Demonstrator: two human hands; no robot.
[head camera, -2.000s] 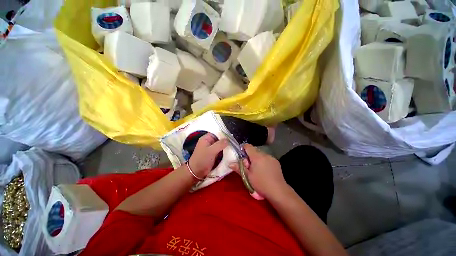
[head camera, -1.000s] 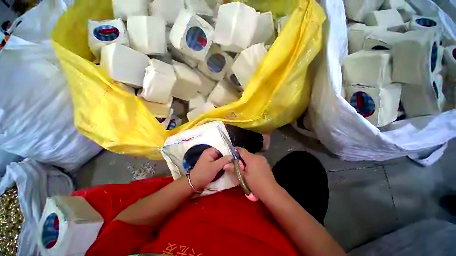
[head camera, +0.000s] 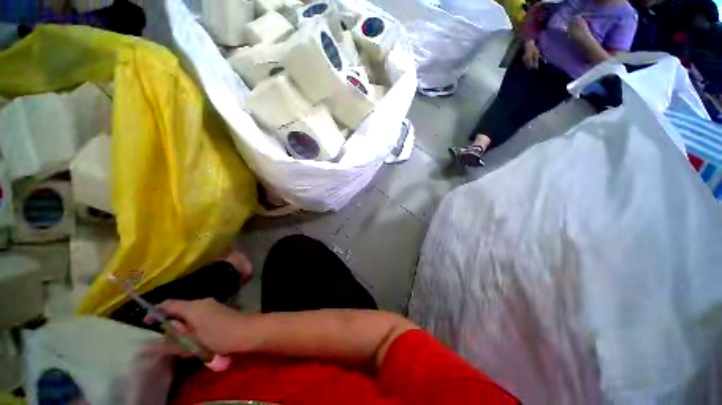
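My right hand (head camera: 210, 323) is at the lower left, closed around the scissors (head camera: 184, 338). Their slim blades point up and left, and the handle end is pink. A cream-white block (head camera: 99, 356) with a dark blue round patch lies just left of the scissors, blurred and cut off by the bottom edge. I cannot make out my left hand; whether it holds this block is not shown.
A yellow sack (head camera: 162, 166) of blocks is at the left. A white sack (head camera: 317, 186) of blocks stands behind it. A large pale sack (head camera: 546, 261) fills the right. A seated person (head camera: 582, 35) and a striped item (head camera: 697, 142) are at the upper right.
The view has swung to the right, so the sacks appear further left. My right hand with the scissors has come off the block's edge. My left hand no longer shows clearly.
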